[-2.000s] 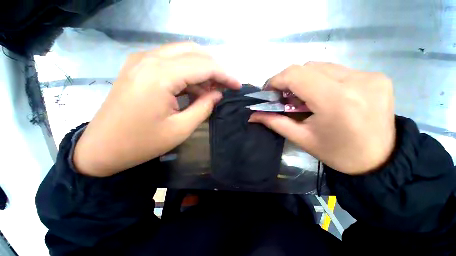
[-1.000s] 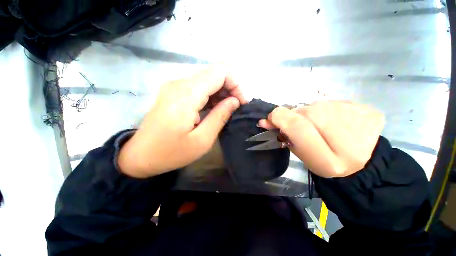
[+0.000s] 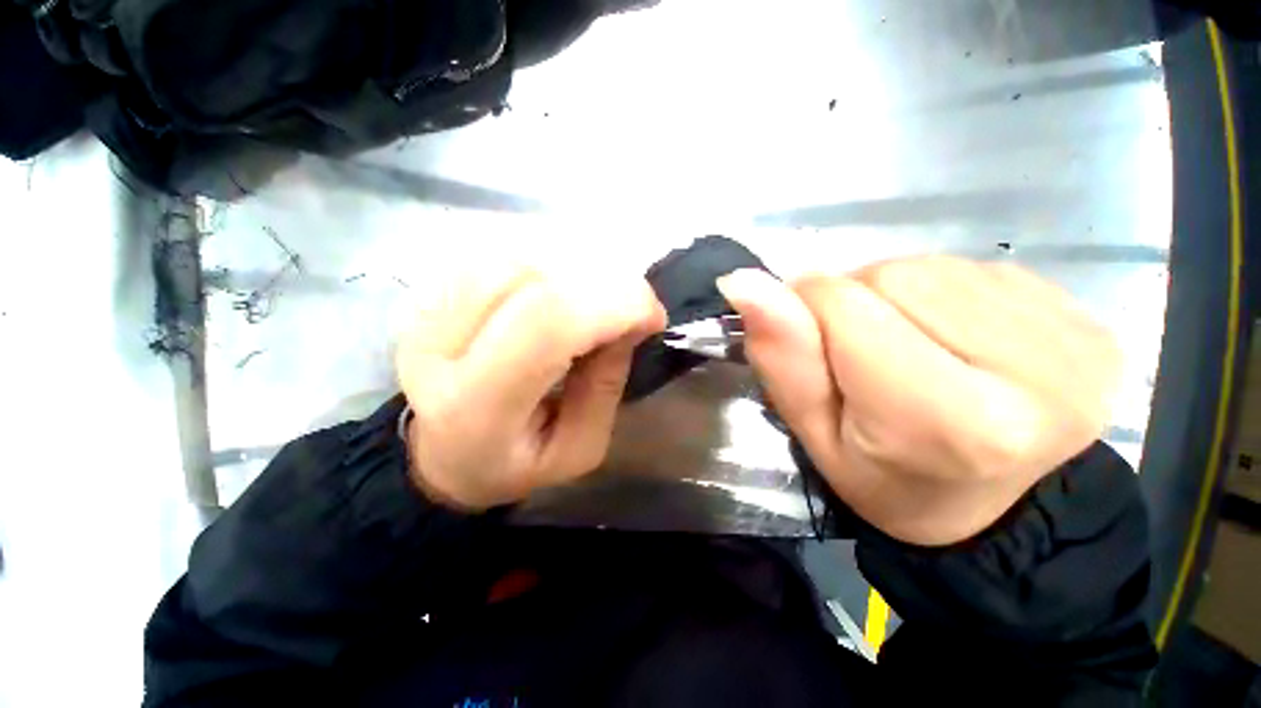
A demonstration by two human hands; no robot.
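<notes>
The black zip pouch point(image 3: 705, 273) is folded up between my two hands above the near edge of the table. My left hand point(image 3: 533, 380) pinches its left edge between thumb and fingers. My right hand point(image 3: 927, 387) pinches its right side with the thumb on top and also holds the thread snips point(image 3: 708, 332). Only the silvery blades of the snips show, just below the pouch fold and pointing left; the grip is hidden by my fingers. A thin black cord point(image 3: 813, 495) hangs below my right hand.
A pile of black pouches point(image 3: 304, 69) lies at the upper left of the white table point(image 3: 664, 152). Tangled thread waste point(image 3: 177, 297) lies along the left seam. A shiny brownish patch point(image 3: 650, 450) is on the near edge. Brown cardboard point(image 3: 1235, 581) and a yellow floor line are at right.
The pouch, hanging down flat before, is now folded up between my hands. The snips blades have moved up beneath the fold and are more covered. The view has shifted, showing more of the pile and right floor.
</notes>
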